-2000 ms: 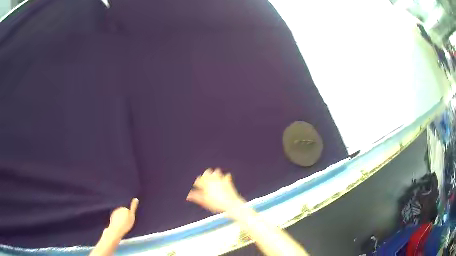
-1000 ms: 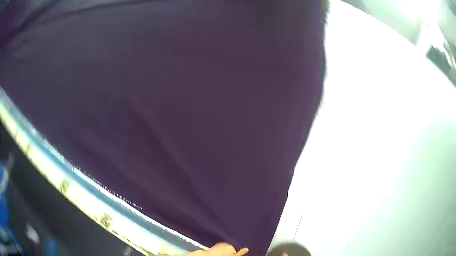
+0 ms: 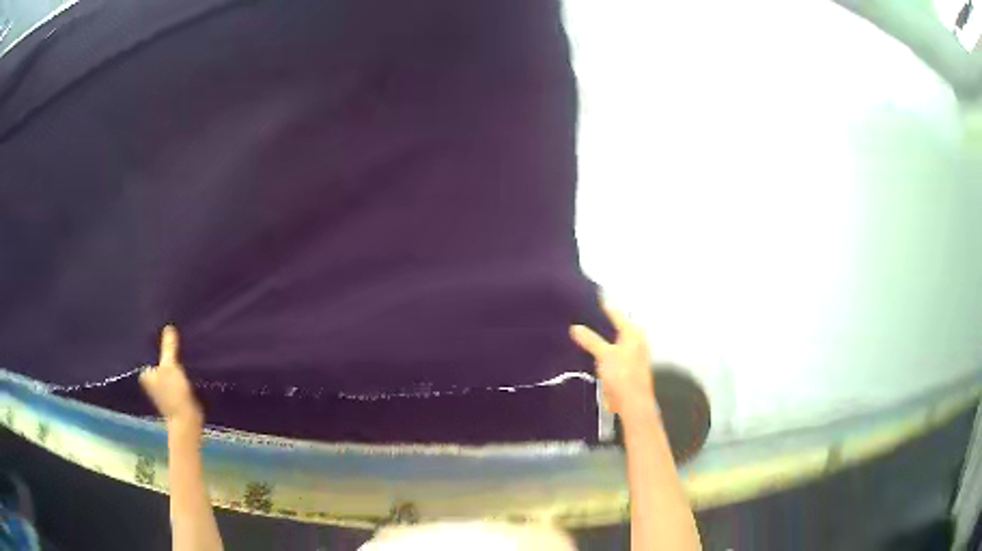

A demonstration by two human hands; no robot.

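Observation:
The dark purple fabric ply [image 3: 398,215] covers the left and middle of the view. Its pale selvedge [image 3: 409,394] lies back from the near table side, with a strip of dark cloth [image 3: 452,420] showing below it. My left hand [image 3: 170,385] holds the near edge at the left, one finger or thumb pointing forward on top. My right hand [image 3: 622,355] holds the near right corner, with its thumb and a finger apart on top; its other fingers are not clear. Ripples run across the ply between my hands.
A round dark fabric weight [image 3: 683,414] is beside my right wrist, partly hidden by it, on the white surface [image 3: 775,215] beyond the ply end. The blue-white lay edge and cream table edge strip [image 3: 334,500] curve along the near side.
The view has swung and both hands are back in it, now at the near edge of the ply. The selvedge is drawn back from the table side. The weight shows near the right wrist.

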